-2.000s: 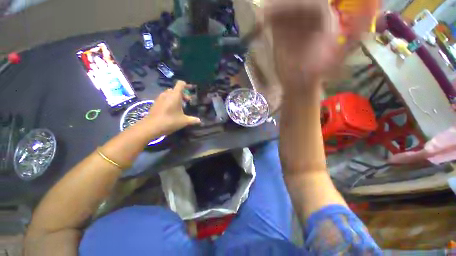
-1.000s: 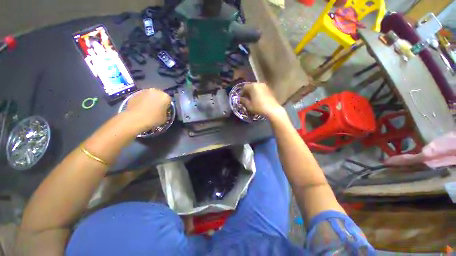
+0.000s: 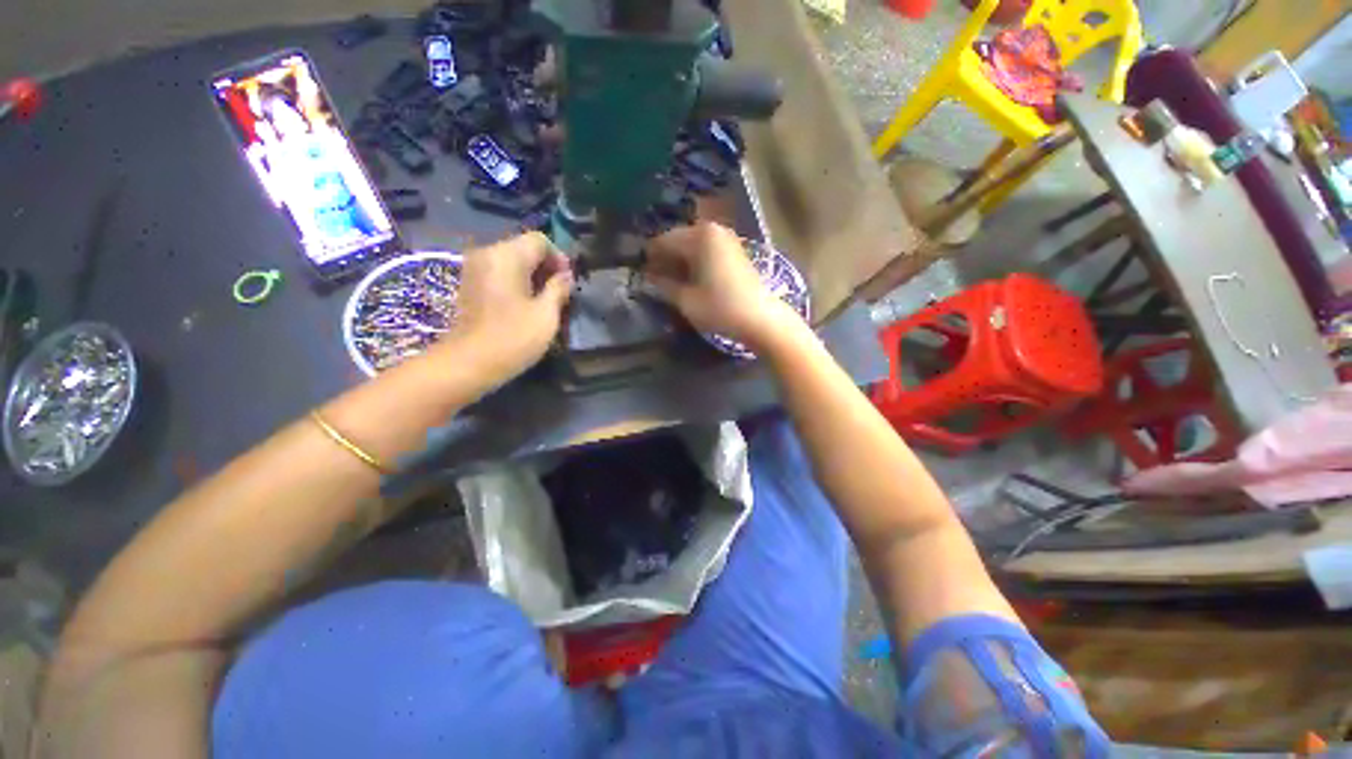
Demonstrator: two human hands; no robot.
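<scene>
The dark green hand press [image 3: 615, 126] stands in front of me. My left hand [image 3: 512, 301] is at the left side of its flat grey fixture [image 3: 605, 319], fingertips pinched. My right hand [image 3: 712, 282] is at the fixture's right side, fingers bent together. Anything between the fingertips is too small to make out. The left parts bowl [image 3: 398, 315] of shiny metal pins lies beside my left hand. The right parts bowl [image 3: 779, 282] is partly hidden behind my right hand. Black plastic parts [image 3: 408, 137] lie loose behind and beside the press.
A lit smartphone [image 3: 309, 166] and a green ring [image 3: 255, 286] lie left. A spare bowl [image 3: 70, 400] is far left. An open whitish sack [image 3: 512, 541] with dark pieces hangs below the table edge. A red stool [image 3: 1023, 349] and a yellow chair [image 3: 1023, 74] stand right.
Both hands were in the two bowls one second ago and have moved inward to the fixture. Earlier, my right hand was raised at the upper right.
</scene>
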